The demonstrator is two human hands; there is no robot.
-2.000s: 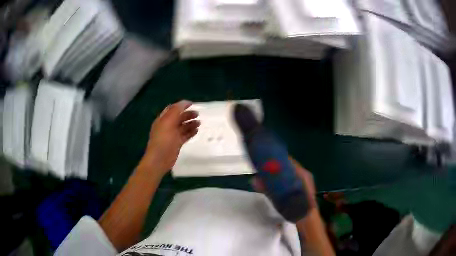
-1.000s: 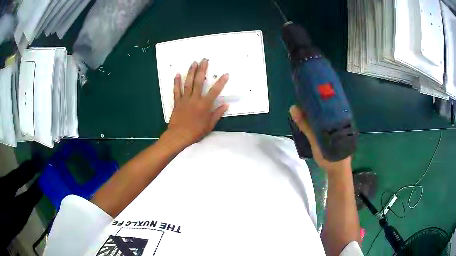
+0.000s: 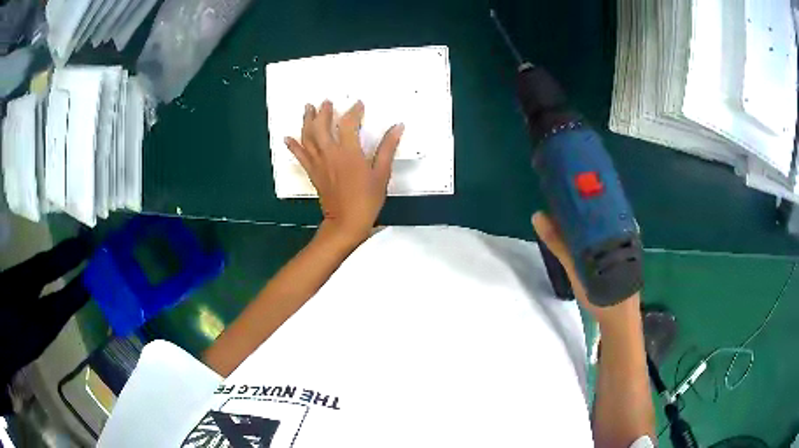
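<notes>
A white panel (image 3: pixel 416 109) lies on the dark green bench top near its front edge, with a raised middle part partly covered by my hand. My left hand (image 3: pixel 343 166) rests on the panel with its fingers spread. My right hand (image 3: pixel 574 267) grips a cordless screwdriver (image 3: pixel 583 188), dark blue with a red spot, to the right of the panel. Its thin driver bit (image 3: pixel 510 39) points up and to the left, apart from the panel. Most of the tool's handle is hidden behind its body and my hand.
Stacks of white panels stand at the left (image 3: pixel 74 144) and right (image 3: pixel 701 79). A crumpled clear plastic bag (image 3: pixel 184 44) lies at the upper left, with tiny screws (image 3: pixel 232 77) beside it. A blue stool (image 3: pixel 153 267) and a cable (image 3: pixel 740 350) are below the bench edge. Another person's dark-clothed part shows far left.
The driver has swung from over the panel to its right side. My left hand has come down from the panel's left edge onto it, and its fingers have since spread. The view has shifted.
</notes>
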